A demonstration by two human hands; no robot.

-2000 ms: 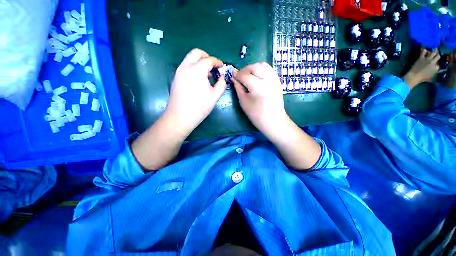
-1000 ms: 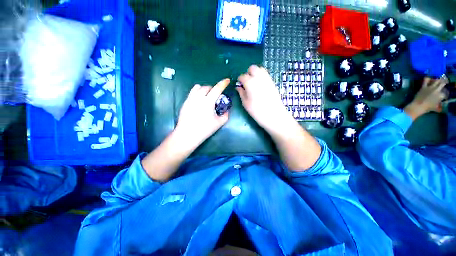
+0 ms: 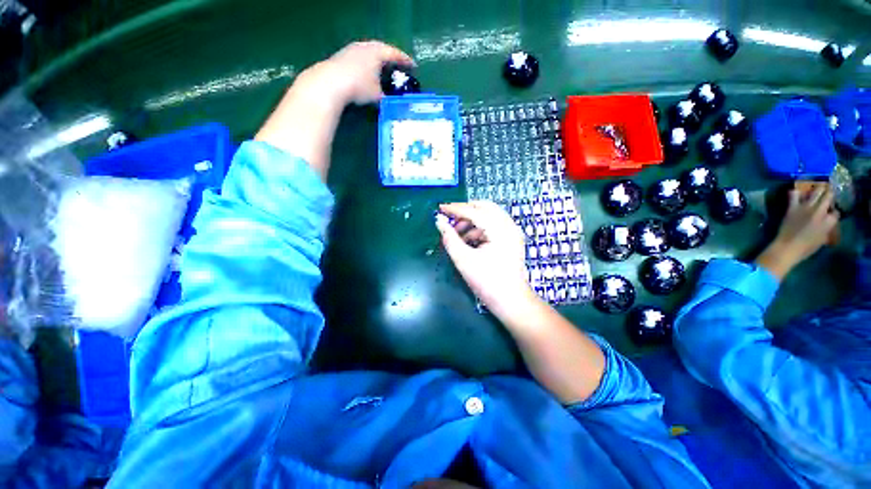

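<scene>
My left hand is stretched out beyond the small blue tray, its fingers around a round black unit with a white piece on top. My right hand is over the bench, left of the grid tray, with its fingertips pinched on a small part, mostly hidden. Metal-look parts stand in rows in the nearer half of the grid tray. Small white parts lie in the small blue tray.
A red box holds small metal parts. Several round black units stand right of the grid tray. A large blue bin with a cloudy plastic bag is at left. Another person's hand is at right.
My left hand has moved from near my right hand to the far side of the bench with the black unit. The view has shifted forward, showing more of the far bench.
</scene>
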